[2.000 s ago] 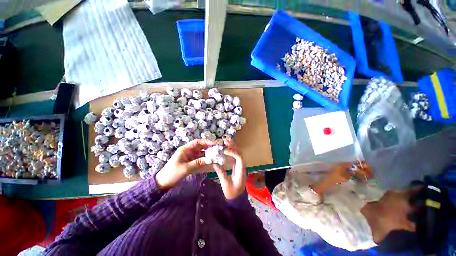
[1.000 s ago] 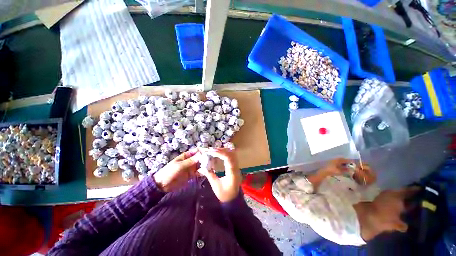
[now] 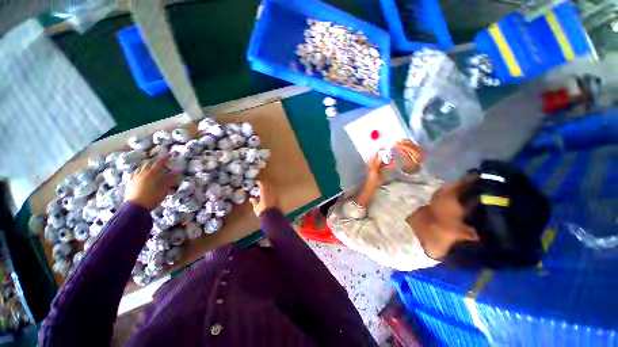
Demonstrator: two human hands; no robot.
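Many round white-grey craft pieces with dark spots or holes (image 3: 203,159) lie heaped on a brown cardboard sheet (image 3: 291,162). My left hand (image 3: 150,184) reaches over the middle of the heap, its fingertips down among the pieces; whether it grips one is hard to tell. My right hand (image 3: 265,198) is at the heap's right edge, fingers bent, touching or holding a piece that is mostly hidden by the fingers.
A blue bin of small cream pieces (image 3: 345,61) stands behind right. A pale post (image 3: 162,57) rises behind the heap. At right a person (image 3: 413,217) holds a white piece near a white square with a red spot (image 3: 362,135). Blue crates (image 3: 461,318) stand lower right.
The view has swung to the right. My hands, earlier together around one piece, are now apart: left over the heap, right at its edge. The neighbour's hands have moved towards the white square.
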